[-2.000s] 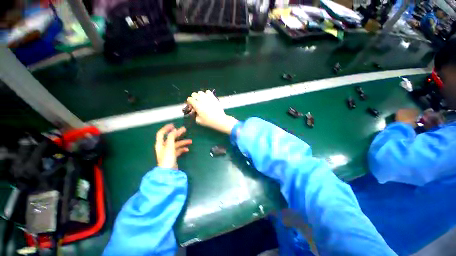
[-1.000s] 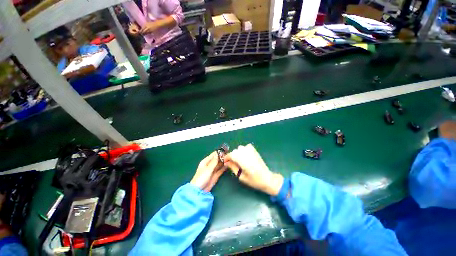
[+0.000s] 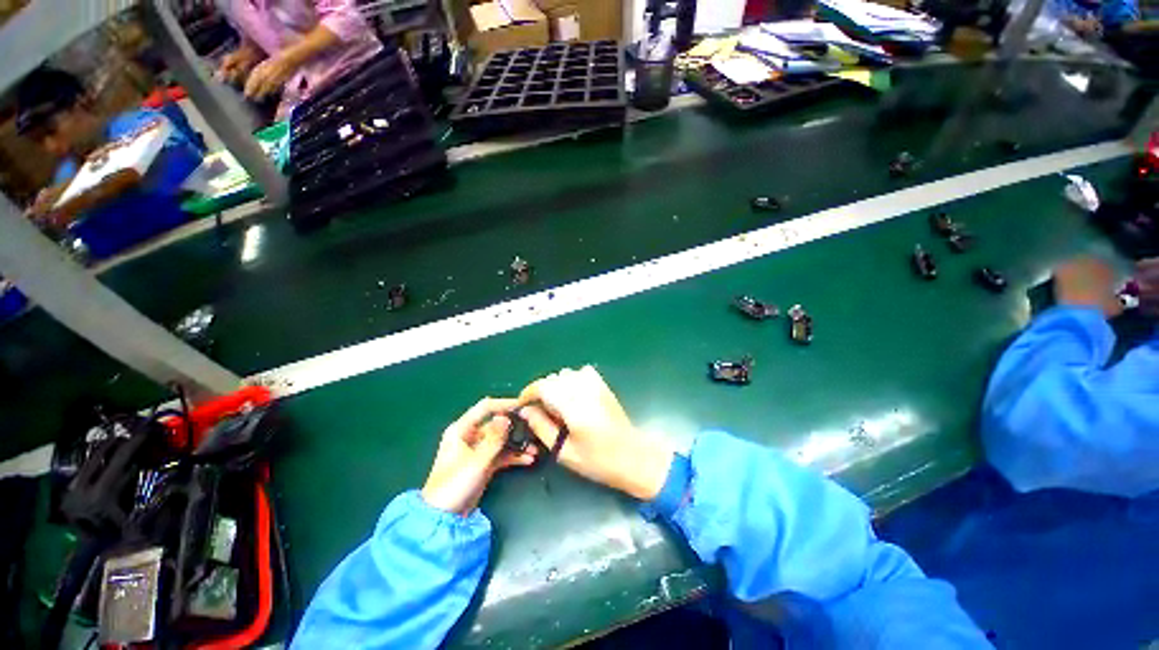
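Observation:
A small black module (image 3: 519, 433) is held in the fingers of my left hand (image 3: 468, 455), above the green bench top. My right hand (image 3: 585, 425) is against it, with a thin dark stick-like tool (image 3: 559, 441) between its fingers. The fingers hide part of the module and the tool's tip. Three like modules lie to the right of my hands on the green surface, one nearer (image 3: 731, 371) and two just behind it (image 3: 798, 325).
A red-rimmed bin (image 3: 264, 559) with dark devices stands at left. A white strip (image 3: 610, 276) divides bench from belt, where modules (image 3: 520, 271) lie. Black grid trays (image 3: 544, 86) stand beyond. A neighbour's blue sleeve (image 3: 1061, 394) is at right; a person in pink is across.
My hands came together from apart, and both are now at the module. Since one second ago the module has turned to show its black side. The camera view has shifted.

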